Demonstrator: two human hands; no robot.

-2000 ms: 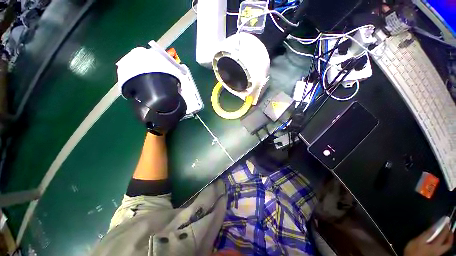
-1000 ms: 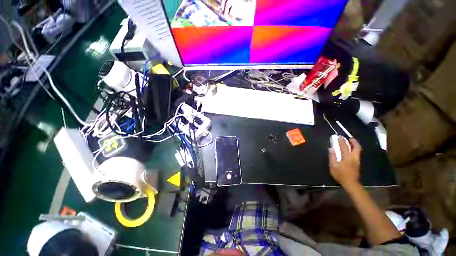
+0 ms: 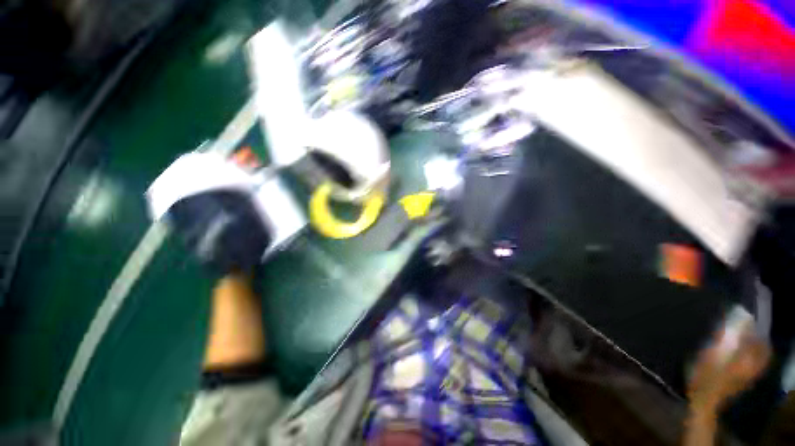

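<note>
The view is blurred. The dome camera, with a white housing (image 3: pixel 196 179) and black ball head, stands on the green surface at left. My left forearm reaches up to its black head; my left hand (image 3: pixel 234 270) is mostly hidden there, and its fingers cannot be made out. My right hand (image 3: pixel 730 361) is at the lower right on the white mouse (image 3: pixel 739 320), its fingers blurred.
A yellow tape ring (image 3: pixel 347 213) lies by a second white camera (image 3: pixel 353 144). A long white box (image 3: pixel 277 91), tangled cables (image 3: pixel 488 118), the white keyboard (image 3: pixel 645 152) and an orange square (image 3: pixel 682 263) lie around. The monitor (image 3: pixel 741 52) shows at top right.
The view has swung back left and down from the monitor. The dome camera and my left forearm are in view again. My right hand remains at the mouse.
</note>
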